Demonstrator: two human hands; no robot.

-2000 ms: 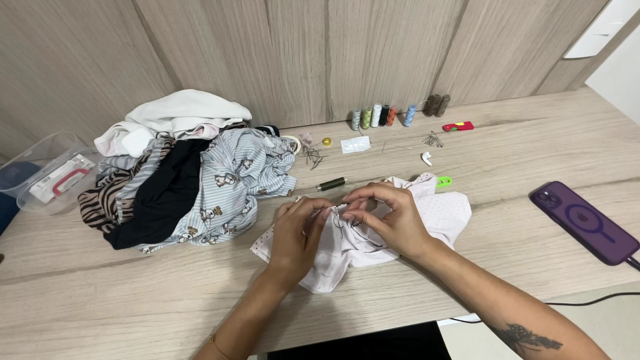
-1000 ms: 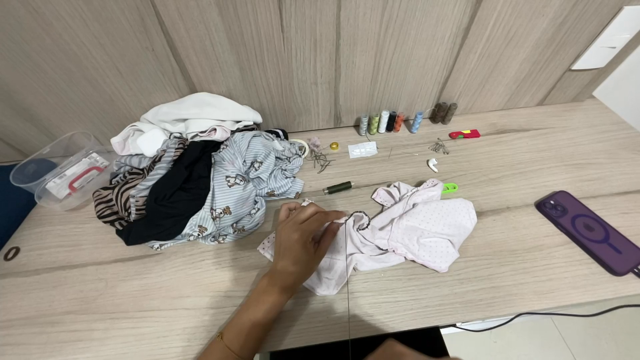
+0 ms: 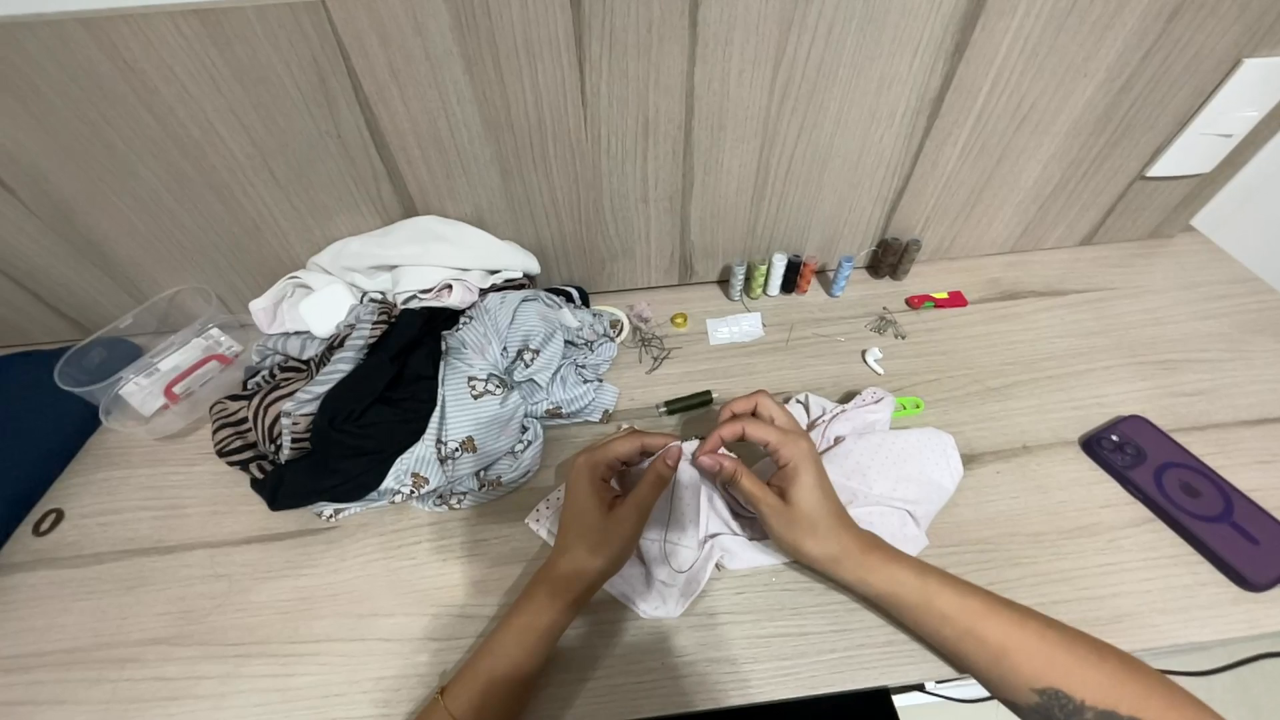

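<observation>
A pale pink dotted cloth [image 3: 890, 480] lies bunched on the wooden table. My left hand [image 3: 615, 495] pinches its upper edge between thumb and fingers. Close beside it, my right hand [image 3: 780, 480] has its fingertips together at the same edge; whether they hold a needle or only the cloth is too small to tell. A dark thread [image 3: 667, 545] hangs in a loop over the cloth below the fingertips. Just behind my hands lies a spool of dark green thread [image 3: 687, 403]. A bright green clip-like object [image 3: 908, 406] shows at the cloth's far edge.
Piled clothes [image 3: 490, 375] and an open clear plastic box [image 3: 150, 400] are at left. Thread spools [image 3: 777, 274] stand by the back panel, near safety pins [image 3: 886, 323], a red and yellow object [image 3: 937, 300] and a white earbud [image 3: 874, 360]. A purple-cased phone [image 3: 1190, 500] lies at right.
My right hand, low at the table's front edge a second ago, is back at the cloth beside my left hand. The thread, then drawn out toward the front edge, now hangs in a loop.
</observation>
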